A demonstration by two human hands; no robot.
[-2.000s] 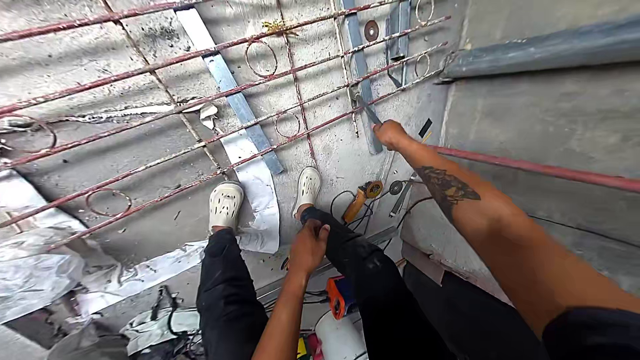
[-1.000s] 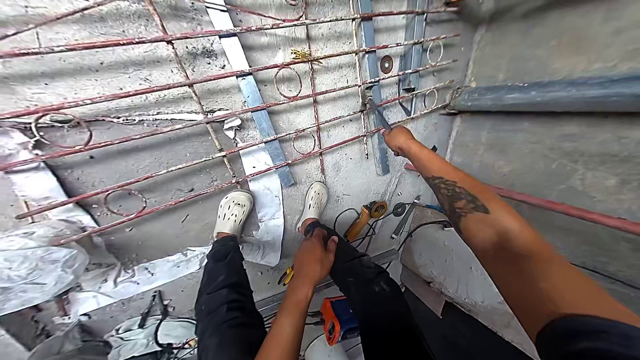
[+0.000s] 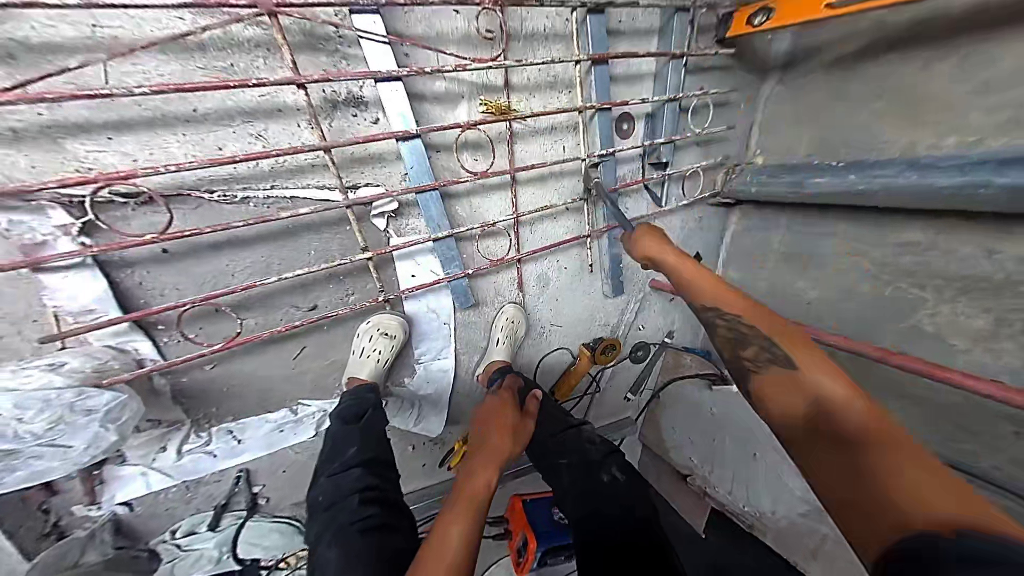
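My right hand [image 3: 648, 244] grips the handle of a hammer [image 3: 610, 202], its head at the rods of a rusty metal grille [image 3: 280, 214] near a thin vertical rod. Behind the rods there stands a grey metal bar [image 3: 604, 88]. My left hand [image 3: 502, 420] rests on my right lower leg near the ankle, its fingers bent loosely with no tool in them. The grille has red and white flaking paint and several welded rings. Another long flat metal bar [image 3: 424, 176] lies beneath it, left of my right shoe.
An angle grinder [image 3: 584, 368] with cables lies right of my feet. An orange and blue machine [image 3: 540, 532] stands below. An orange spirit level [image 3: 800, 16] is at the upper right, a blue-grey pipe [image 3: 864, 182] along the wall. Plastic sheeting [image 3: 64, 416] lies left.
The orange spirit level has come into view at the upper right as the view shifted. My right hand still holds the hammer at the grille; my left hand remains on the leg.
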